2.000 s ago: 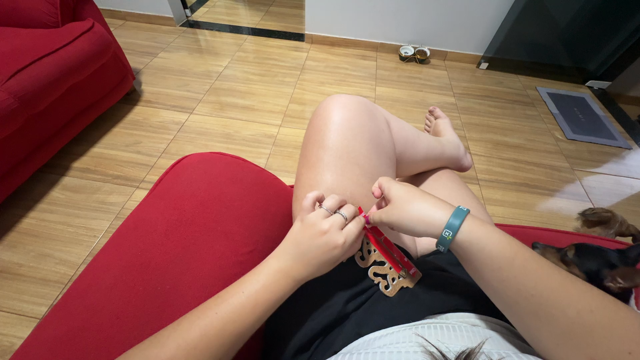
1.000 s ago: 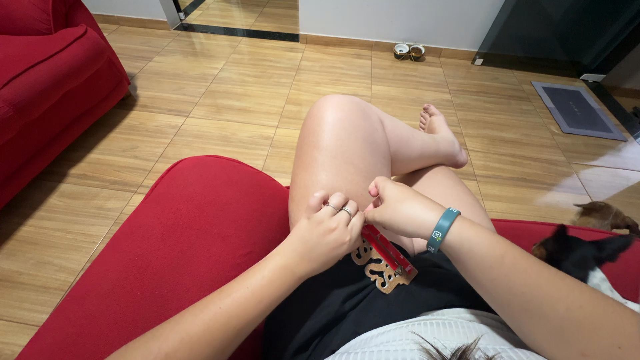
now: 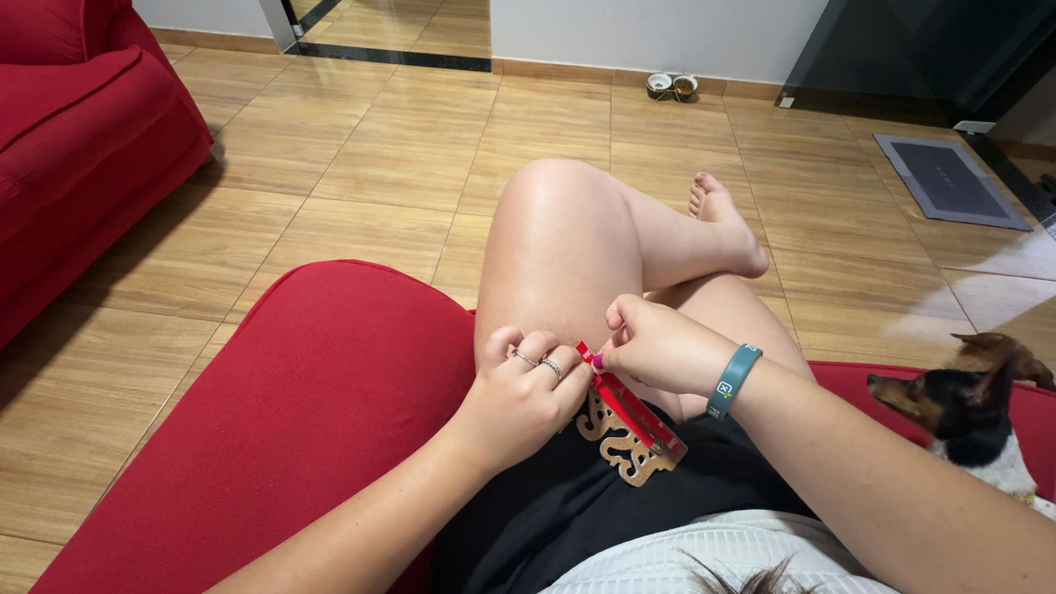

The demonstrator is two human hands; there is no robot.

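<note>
A red strip (image 3: pixel 624 404), which bears writing, slants down over my lap. Behind and below it shows a tan cut-out piece with curled shapes (image 3: pixel 635 462), pale at its edges, resting against black shorts (image 3: pixel 569 503). My left hand (image 3: pixel 528 388), with rings on two fingers, is closed around the upper left end of the red strip and the piece. At the strip's top edge, my right hand (image 3: pixel 660 342) pinches with thumb and fingertip; a teal wristband (image 3: pixel 733 381) is on that wrist. The hands nearly touch, and the fingers hide the upper part of the piece.
Crossed bare legs (image 3: pixel 561 247) extend ahead over a red sofa seat (image 3: pixel 330 396). A dog (image 3: pixel 957 404) is at the right edge, with another brown animal partly visible behind it. Another red sofa (image 3: pixel 74 140), two pet bowls (image 3: pixel 672 85) and a grey doormat (image 3: pixel 949 177) are farther off.
The dog at the right has turned its head, and its muzzle now points left. Both hands remain close together at the strip's upper end.
</note>
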